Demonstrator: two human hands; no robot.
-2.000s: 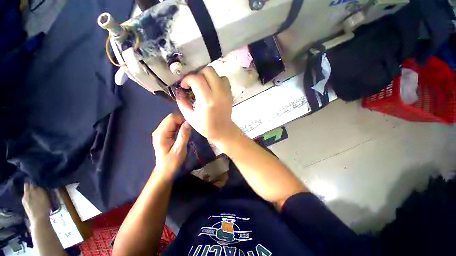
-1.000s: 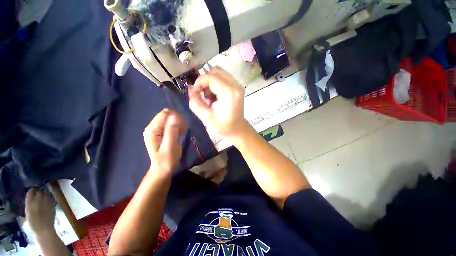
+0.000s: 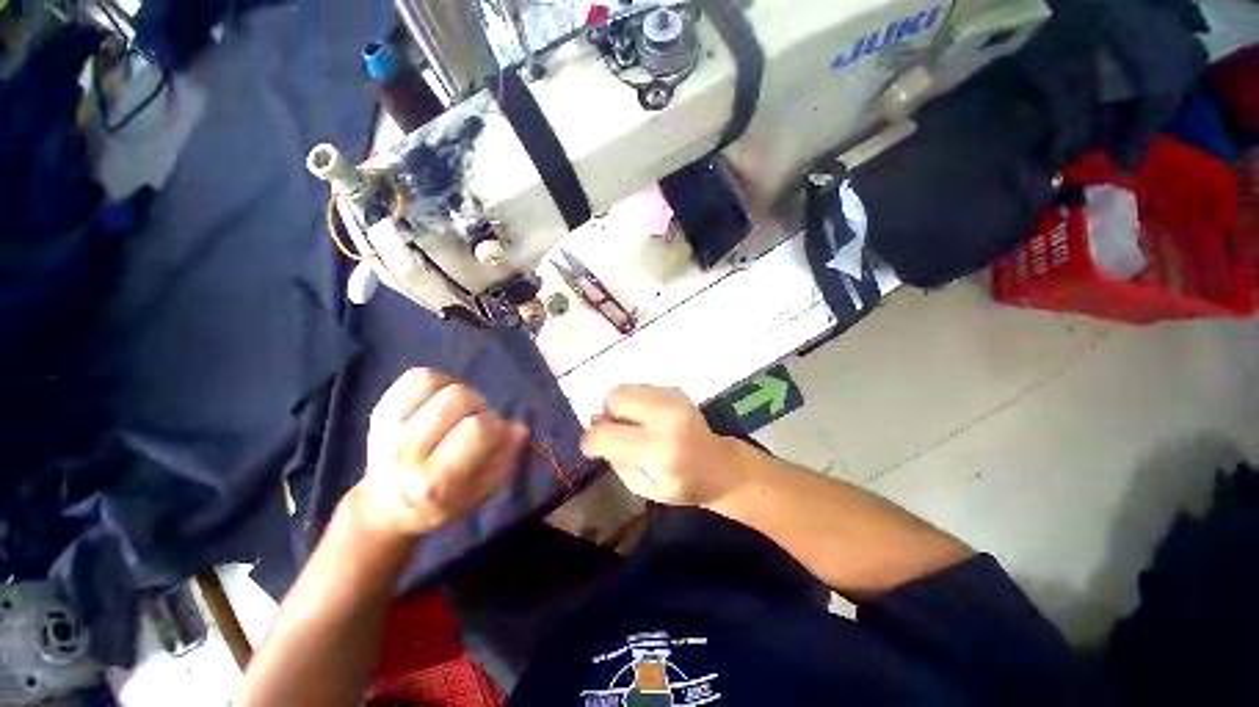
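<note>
The dark navy garment panel [image 3: 456,366] lies left of and under the sewing head, with a thin orange line [image 3: 555,463] near its right edge. My left hand [image 3: 435,453] is over the panel, fingers curled. My right hand [image 3: 660,445] is beside the panel's right edge, fingertips pinched together. Whether either holds thread is too small to tell. The presser foot area [image 3: 518,301] of the cream JUKI machine [image 3: 621,138] is clear of both hands. Snips [image 3: 602,297] with a dark red handle lie on the bed.
A black flat item [image 3: 707,210] and a pink piece [image 3: 653,217] lie under the machine arm. Dark cloth [image 3: 953,187] hangs at the right by a red crate [image 3: 1063,263]. A thread cone [image 3: 405,94] stands behind the head. The scaled table edge [image 3: 704,339] runs to the right.
Both hands have moved from the needle area towards my body, and the snips now show. The view has shifted to show more of the machine. The other person's hand at lower left is gone from view.
</note>
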